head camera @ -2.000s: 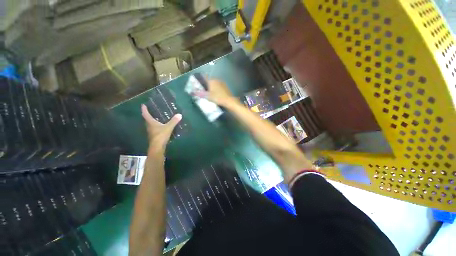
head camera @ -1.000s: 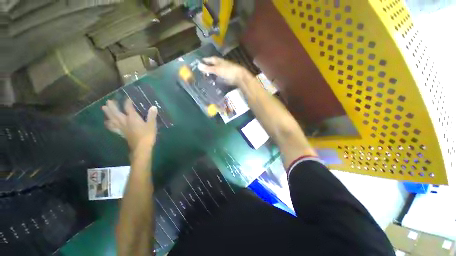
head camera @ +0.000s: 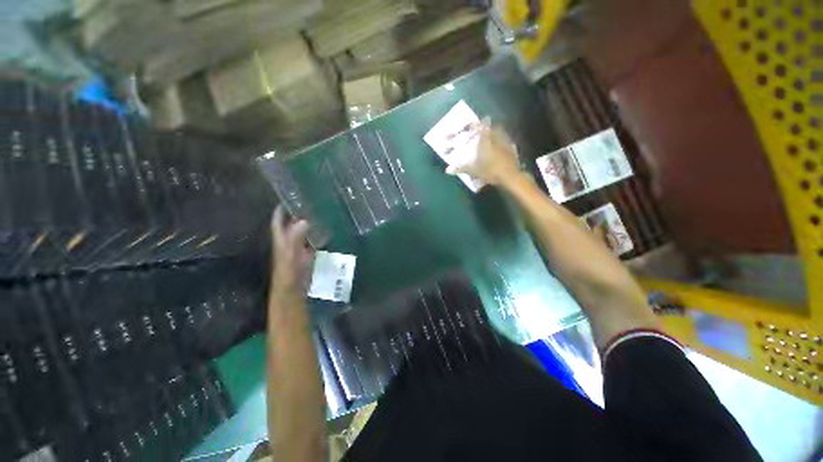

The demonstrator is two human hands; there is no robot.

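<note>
My right hand [head camera: 489,161] grips a white-faced retail box [head camera: 454,132] at the far right part of the green table [head camera: 429,248]. My left hand [head camera: 291,245], blurred, holds a thin dark retail box [head camera: 283,184] on edge at the table's left side. A small white-faced box [head camera: 332,276] lies just right of my left wrist. A short row of black boxes [head camera: 368,180] sits between my hands. A longer row of boxes [head camera: 411,334] lies at the near edge, partly hidden by my body.
Tall stacked black boxes [head camera: 108,257] fill the left. White-faced boxes [head camera: 587,165] lie on the roller conveyor [head camera: 591,108] before the red-brown curtain [head camera: 704,144]. The yellow punched guard [head camera: 785,117] stands at the right. Brown cartons [head camera: 262,77] lie beyond the table. Something blue [head camera: 564,365] shows near my body.
My left hand has moved from the short row to a dark box at the left. My right hand now grips a white-faced box. White-faced boxes show on the conveyor. The view has shifted.
</note>
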